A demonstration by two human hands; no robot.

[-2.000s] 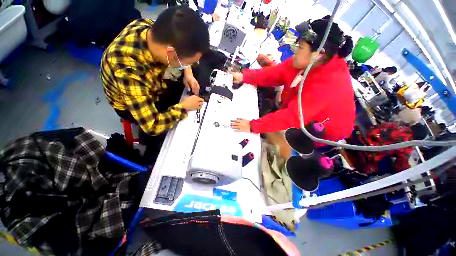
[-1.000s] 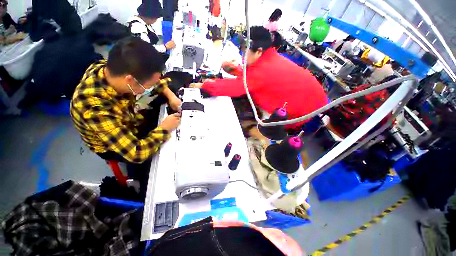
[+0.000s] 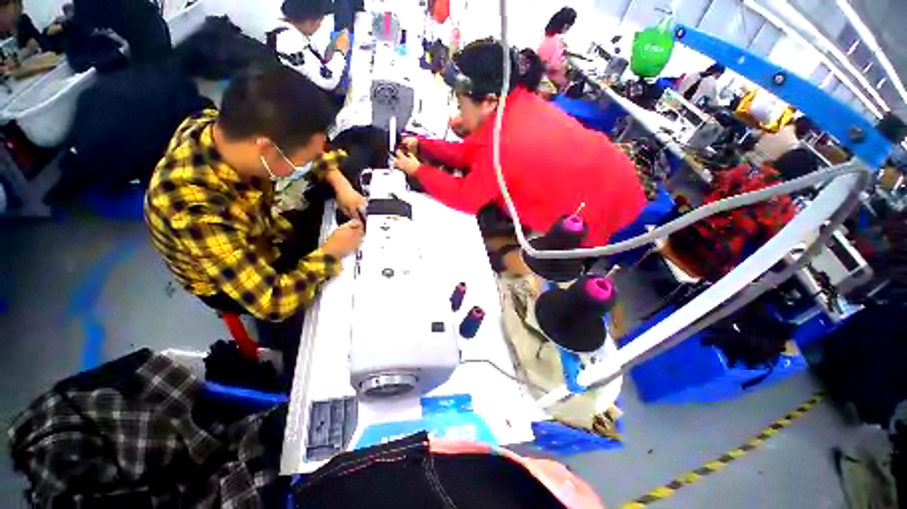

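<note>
No hand of mine shows. At the bottom edge is a black sleeve cover [image 3: 457, 479] with light stitching over pink-coral cloth, seemingly my own sleeve; the hand beyond it is not visible. In front of it stands a long white lockstitch machine [image 3: 403, 323] on a white table with a blue label [image 3: 428, 431] at its near edge. Two small dark thread spools [image 3: 471, 321] stand beside the machine's arm. A heap of dark plaid cloth [image 3: 129, 423] lies at the lower left.
A person in yellow plaid [image 3: 239, 224] sits left of the machine, hands near its needle end. A person in red [image 3: 557, 164] leans in from the right. Black thread cones [image 3: 572, 316], a pale curved pole [image 3: 736, 268], khaki cloth [image 3: 537, 348] and a blue bin [image 3: 696, 363] are at right.
The view has swung, so the machine sits further left and more floor shows at right. The person in red has drawn both hands together near the machine's far end.
</note>
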